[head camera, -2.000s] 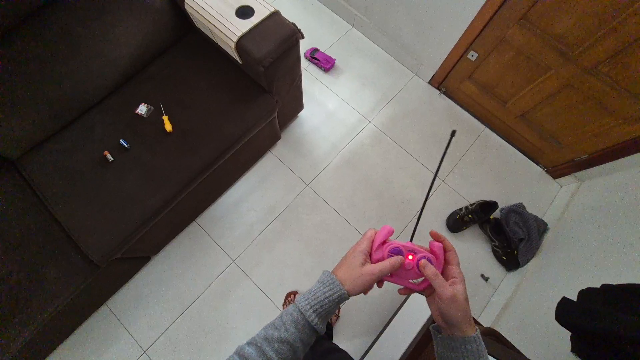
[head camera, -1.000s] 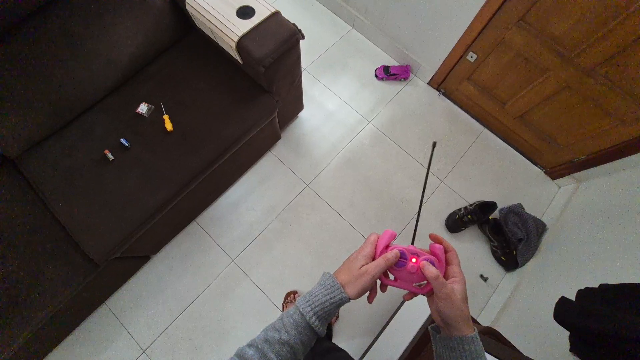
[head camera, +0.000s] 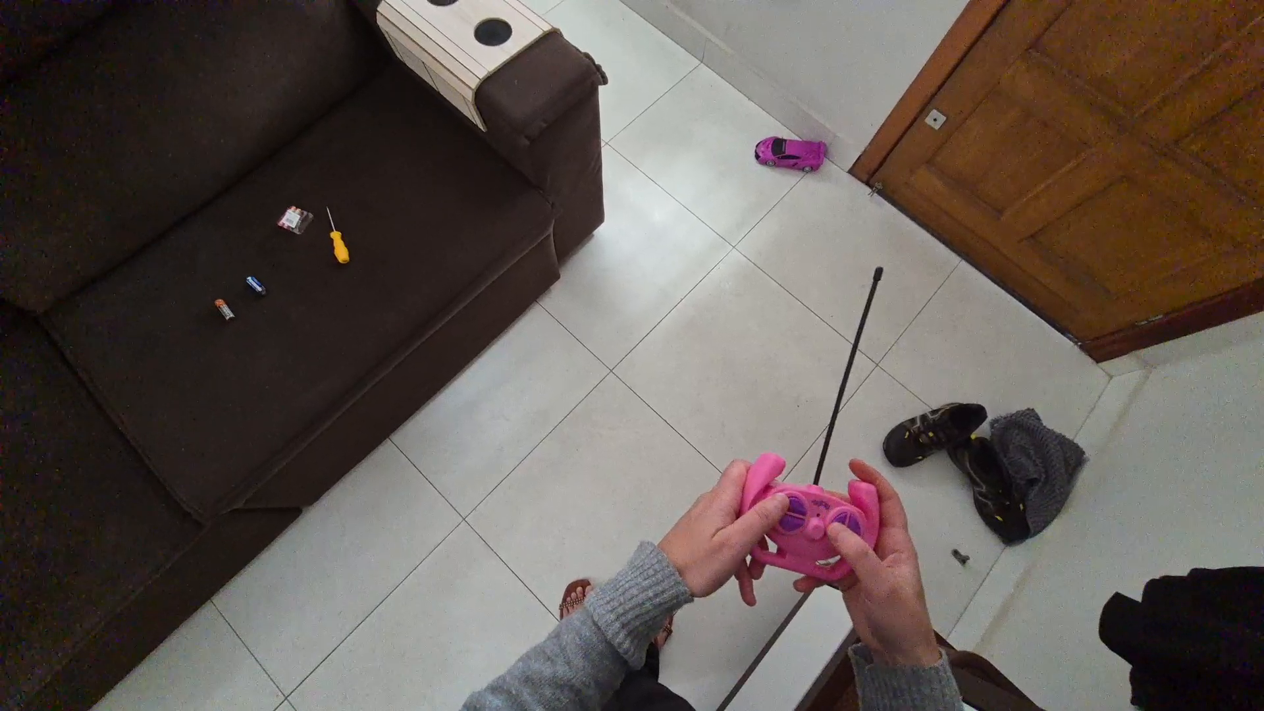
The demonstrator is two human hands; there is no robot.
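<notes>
A pink toy remote control point(head camera: 812, 533) with purple thumb controls and a long black antenna is held between both my hands. My left hand point(head camera: 723, 533) grips its left side, thumb on the left control. On the right side my right hand point(head camera: 884, 568) holds it, the thumb at the right control; some fingers are hidden beneath. Over on the tiled floor, by the wall and door corner, a purple toy car point(head camera: 791, 154) stands on its wheels. The antenna points up the view, its tip below the car.
On the brown sofa point(head camera: 296, 365) lie a yellow-handled screwdriver point(head camera: 339, 245), two batteries point(head camera: 225, 309) and a small packet point(head camera: 294, 219). Black shoes point(head camera: 933, 433) and a grey cloth point(head camera: 1039, 469) rest on the floor near the right wall. A wooden door point(head camera: 1086, 168) is at upper right.
From beside the sofa arm two seconds ago, the purple car has moved right along the wall to near the door frame and turned. The remote's red light, lit in both earlier frames, now appears unlit.
</notes>
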